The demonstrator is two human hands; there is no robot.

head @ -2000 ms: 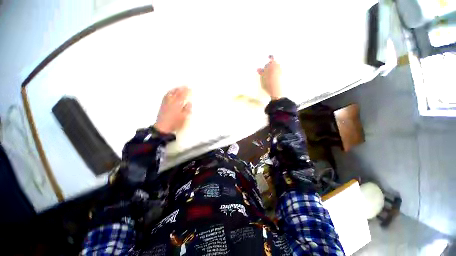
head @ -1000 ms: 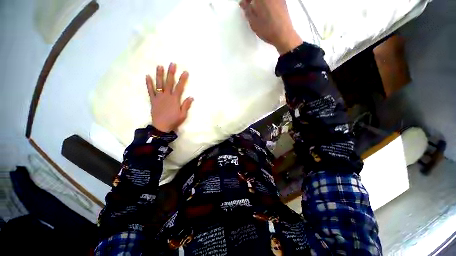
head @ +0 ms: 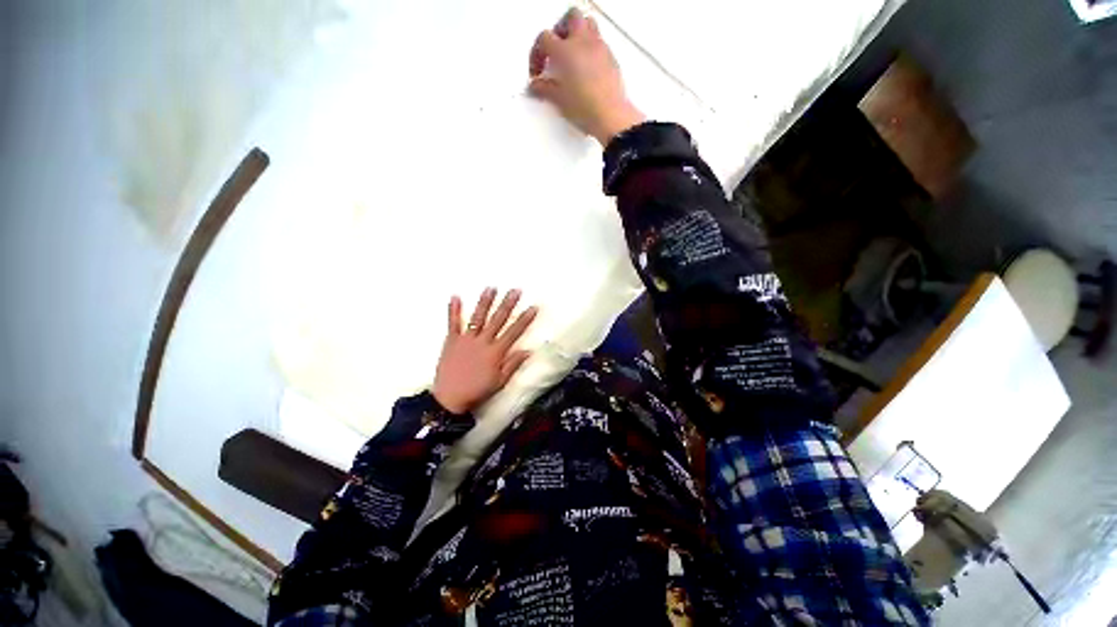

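Observation:
The cream fabric piece (head: pixel 404 270) lies spread over the white-covered table and is overexposed, so its far edges are hard to tell. My left hand (head: pixel 485 355) rests flat on its near part, fingers apart, with a ring on one finger. My right hand (head: pixel 576 76) is at the far upper part of the fabric with its fingers curled and fingertips close to the surface. Whether it pinches the fabric or something small cannot be told. A thin dark line runs on the white surface beside it.
A curved brown ruler (head: pixel 184 294) and a thin brown strip (head: pixel 211 517) lie at the left. A dark block (head: pixel 284 475) is left of my left sleeve. A brown box (head: pixel 916 126), a white board (head: pixel 980 392) and a round stool (head: pixel 1041 300) stand at the right.
My left hand has stayed flat but sits nearer the fabric's front edge. My right hand is farther up and left in view. The view has shifted, showing more of the right-hand floor area.

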